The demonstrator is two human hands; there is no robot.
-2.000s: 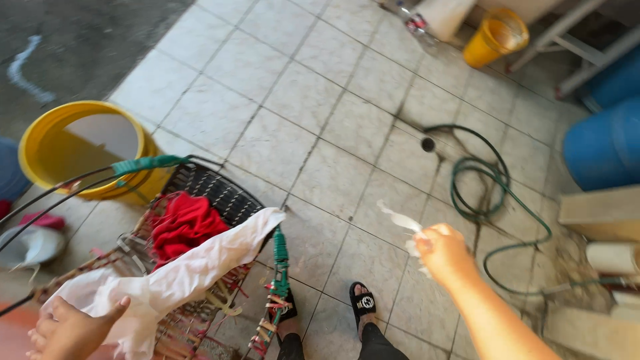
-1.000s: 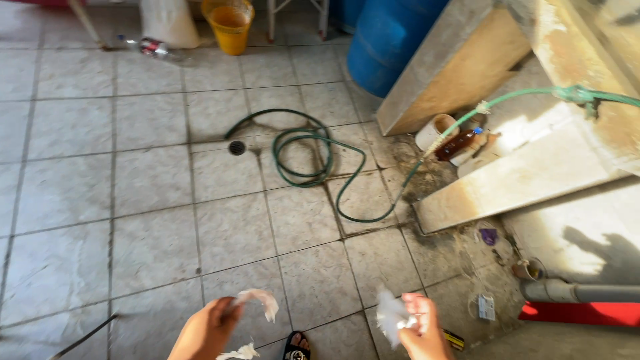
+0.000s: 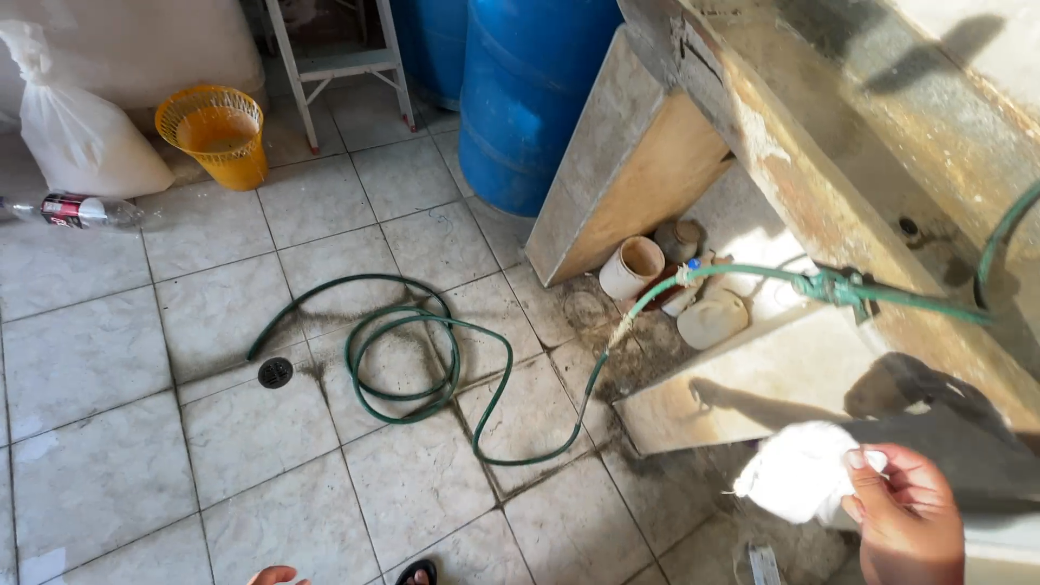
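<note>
A bunched white cloth hangs pinched between the thumb and fingers of my right hand, at the lower right of the head view, in bright light. Of my left hand only some fingertips show at the bottom edge; whether it holds anything is out of sight. Left of the cloth, a green garden hose lies coiled on the tiled floor near a round floor drain. The hose runs up to a green valve on the edge of a concrete basin.
Blue plastic barrels, a stepladder and a yellow basket-like bin stand at the back. A tied white sack and a plastic bottle are at the left. Containers, including a white tub, sit beneath the basin between slab supports.
The view has swung right, away from the yellow bucket and the basket of clothes. My right hand has risen beside the basin, still holding white cloth. My left hand has nearly left the view.
</note>
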